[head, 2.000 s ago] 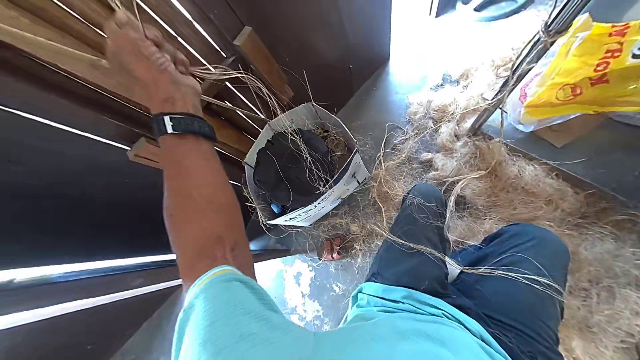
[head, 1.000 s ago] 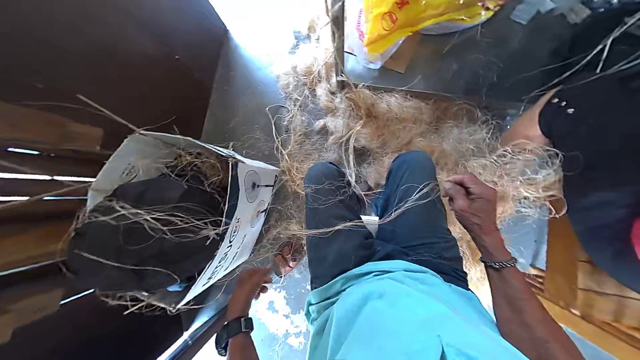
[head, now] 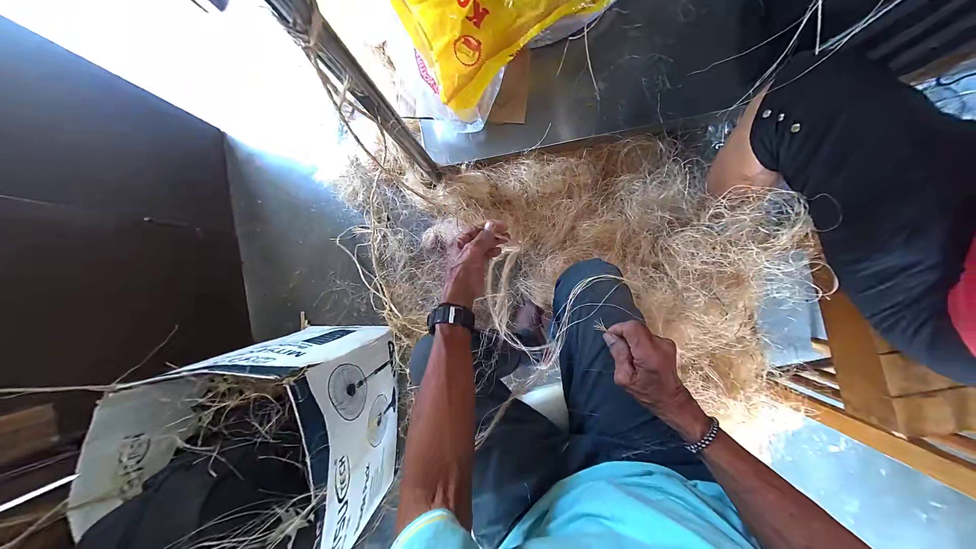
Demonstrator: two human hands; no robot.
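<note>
My left hand (head: pixel 474 255), with a black wristwatch, is closed around one end of a loose bundle of pale plant fibre strands (head: pixel 499 297). The bundle hangs from it and curves between my knees toward the right. Over my right thigh, my right hand (head: pixel 644 366) pinches the tip of a thin strand between thumb and fingers. A large tangled heap of tan fibre (head: pixel 625 221) lies on the floor beyond my knees. At lower left, an open cardboard fan box (head: pixel 358 435) holds dark cloth and more loose fibres.
A metal pole (head: pixel 381 107) wound with fibre slants at the top. Behind it, a yellow plastic bag (head: pixel 488 46) rests on a dark surface (head: pixel 610 91). At right sits a person in dark clothes (head: pixel 862 168), near a wooden frame (head: pixel 854 366). A dark wall stands at left.
My left hand was raised among strands by the wooden slats, then low beside the box; it is now forward over the fibre heap. The view has swung right since the first frame.
</note>
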